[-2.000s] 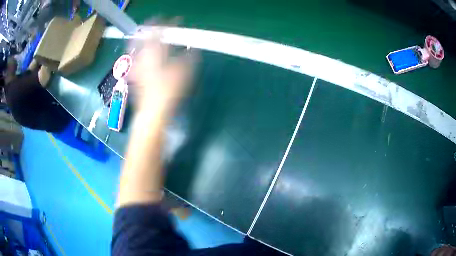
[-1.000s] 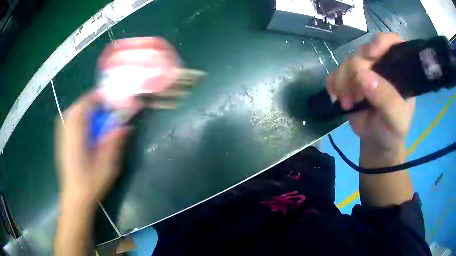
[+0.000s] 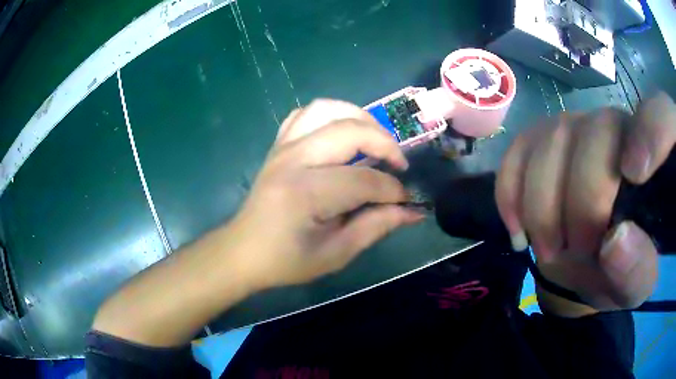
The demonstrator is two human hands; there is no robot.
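The pink handheld fan unit [image 3: 474,92] lies on the dark green bench, round head to the right. Its open handle shows a green circuit board [image 3: 405,117] and part of a blue battery [image 3: 382,121]. My left hand [image 3: 326,185] is in front of the handle's left end and hides it. Its thumb and a finger come together at the screwdriver's tip; whether they pinch the bit or a small part cannot be told. My right hand [image 3: 578,185] is closed around the black electric screwdriver [image 3: 467,207], which points left, below the fan.
A silver-white screw feeder [image 3: 556,44] stands at the upper right. Small bits lie beside the fan head. The white edge strip [image 3: 111,70] curves along the upper left. The bench's near edge and my dark clothing are below, with blue floor beyond. A black cord hangs at the right.
The fan unit, in my left hand a second ago, now lies on the bench further right. My left hand has moved right to the screwdriver's tip. The screwdriver is lower in view.
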